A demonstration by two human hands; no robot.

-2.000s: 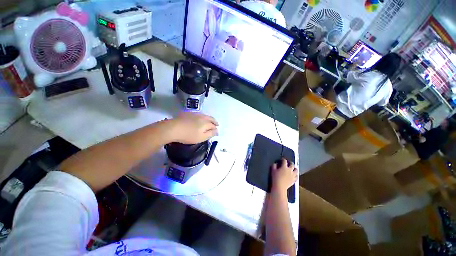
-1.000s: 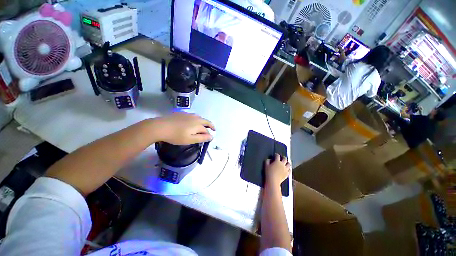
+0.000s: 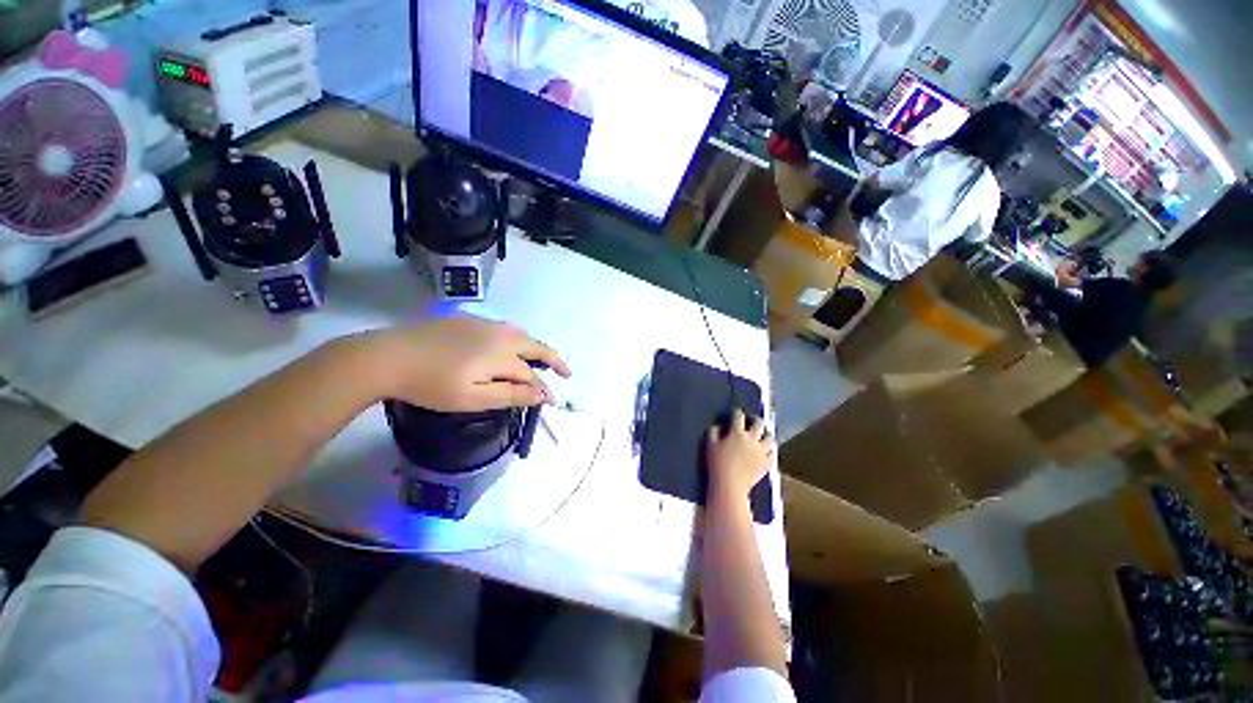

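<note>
A black dome-headed camera (image 3: pixel 451 446) with a grey base stands on the white bench in front of me, with blue glow at its base. My left hand (image 3: pixel 460 365) lies over the top of its head; its fingers are bent and partly spread, and the palm side is hidden. My right hand (image 3: pixel 738 453) rests on the black mouse pad (image 3: pixel 680 423), closed over the mouse, which is mostly covered. The monitor (image 3: pixel 570 99) shows a colour camera picture in a white window.
Two more cameras stand behind, one at left (image 3: pixel 257 227) and one near the monitor (image 3: pixel 451 227). A fan (image 3: pixel 62 158), phone (image 3: pixel 85 276) and power supply (image 3: pixel 241 76) are at back left. Open cartons (image 3: pixel 900 453) stand right of the bench. A person (image 3: pixel 923 206) sits beyond.
The view has shifted, so the bench things appear further left. The monitor picture now has a dark block in its lower part. Both hands keep about the same places on camera and mouse.
</note>
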